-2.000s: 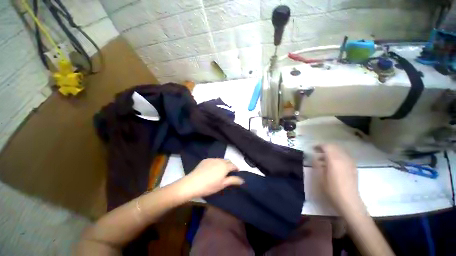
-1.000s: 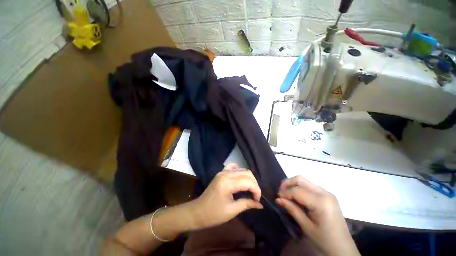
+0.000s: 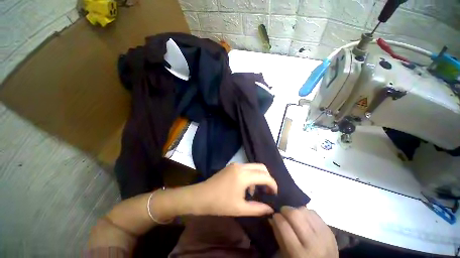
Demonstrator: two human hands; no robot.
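The dark garment (image 3: pixel 262 146), maroon-brown and navy, lies in a heap on the left of the white table and runs down to the front edge. A pale piece (image 3: pixel 177 59) shows in the heap. My left hand (image 3: pixel 242 189) pinches the cloth between thumb and fingers near the table's front edge. My right hand (image 3: pixel 305 232) holds the cloth just beside it, its fingertips close to the left thumb. The cloth between the fingertips is partly hidden.
The sewing machine head (image 3: pixel 393 95) stands at right, with a blue-handled tool (image 3: pixel 313 78) beside it and a dark-handled screwdriver (image 3: pixel 389 10) on top. Blue-handled snips (image 3: pixel 444 210) lie at far right. A brown cardboard guard (image 3: pixel 85 85) stands at left, below a yellow plug (image 3: pixel 101 11).
My right hand came in from the right and took hold of the cloth beside my left hand. Both hands have since shifted slightly along the cloth. The view has also shifted.
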